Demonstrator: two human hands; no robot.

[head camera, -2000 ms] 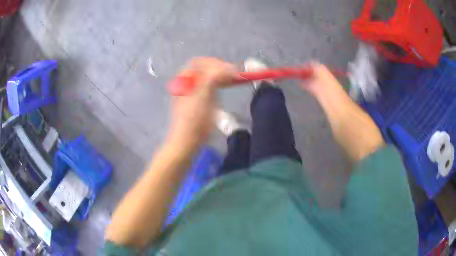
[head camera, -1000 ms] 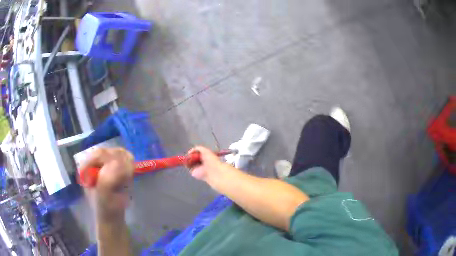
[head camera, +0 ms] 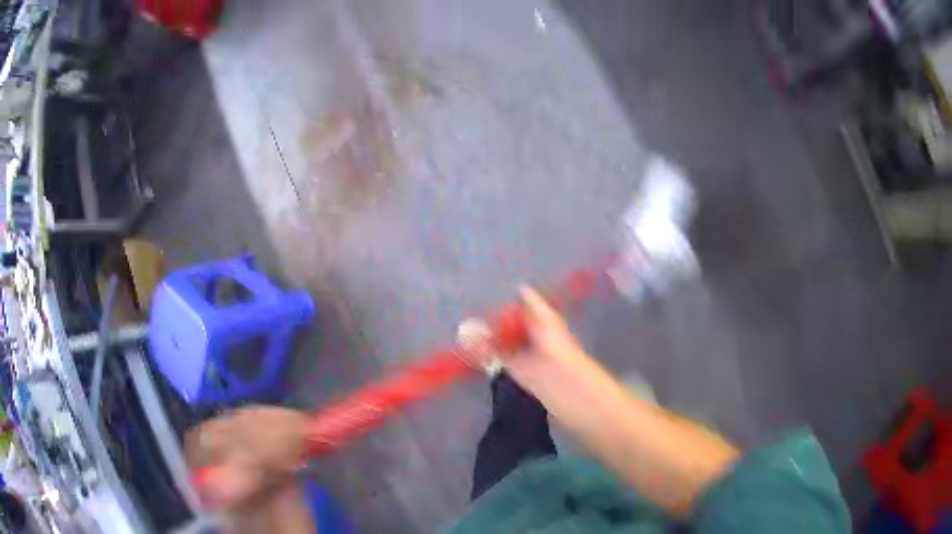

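A red broom (head camera: pixel 391 396) slants from lower left to upper right across the view. My left hand (head camera: pixel 251 459) is closed round its near end at the lower left, blurred. My right hand (head camera: pixel 532 339) is closed round the pole further along, near the middle. The white broom head (head camera: pixel 660 229) is at the far end of the pole over the grey floor, strongly blurred; whether it touches the floor I cannot tell.
A blue stool (head camera: pixel 224 329) stands at the left beside a bench frame (head camera: pixel 157 417). A red stool (head camera: pixel 919 459) is at the lower right. A red object (head camera: pixel 183 13) is at the top left. Dark furniture (head camera: pixel 825 42) stands at the upper right. A small white scrap (head camera: pixel 540 19) lies at the top.
The broom head has swung from near my feet out to the upper right. The blue stool now appears lower, and more floor ahead shows. Both hands have kept hold of the pole.
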